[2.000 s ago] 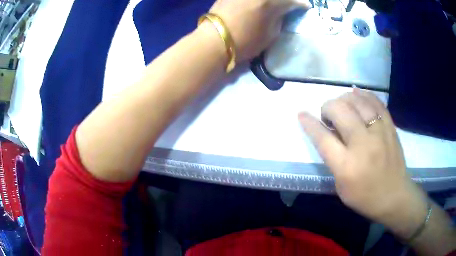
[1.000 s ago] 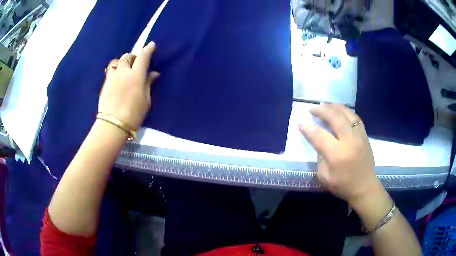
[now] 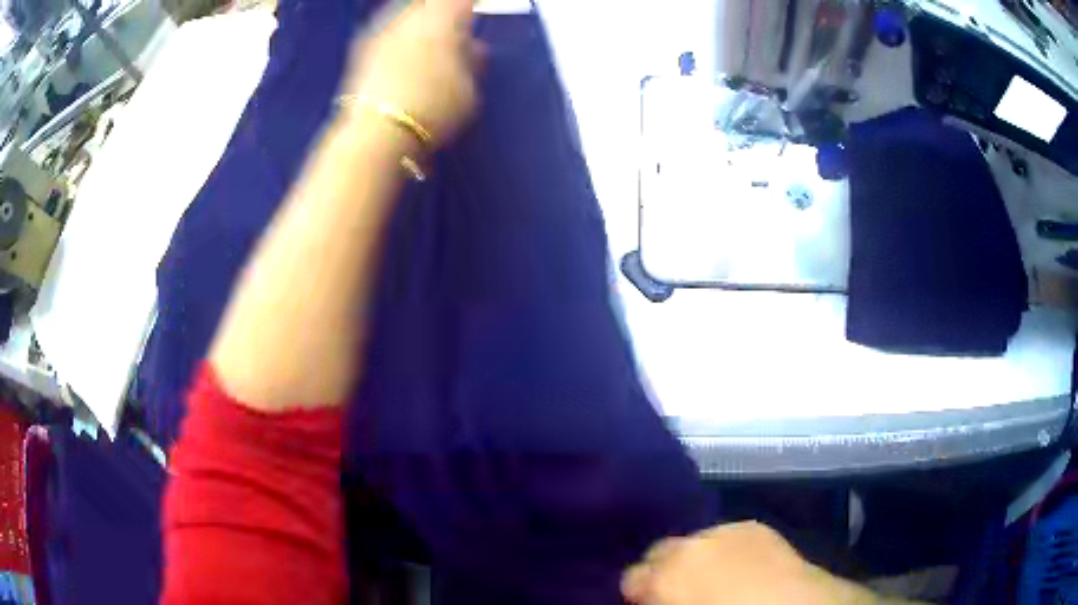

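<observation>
A large dark blue garment panel (image 3: 497, 284) lies left of the sewing machine and hangs over the table's front edge towards my lap. My left hand (image 3: 420, 65) is blurred at the panel's far part, at the top; whether it grips the cloth cannot be told. My right hand (image 3: 697, 567) is at the bottom, closed on the panel's near right edge below the table edge. The needle plate and bed cover (image 3: 745, 225) are uncovered right of the panel, apart from it. The presser foot area (image 3: 768, 136) is blurred.
A squarish stack of dark blue cut pieces (image 3: 934, 236) lies right of the bed cover. A measuring tape (image 3: 875, 449) runs along the table's front edge. A red basket (image 3: 14, 485) is at the far left, a blue basket (image 3: 1050, 555) at lower right. White sheet material (image 3: 142, 201) lies at left.
The panel has moved left and towards my lap, away from the machine. My left hand has moved up and right; my right hand has moved down from the tabletop and taken the cloth edge.
</observation>
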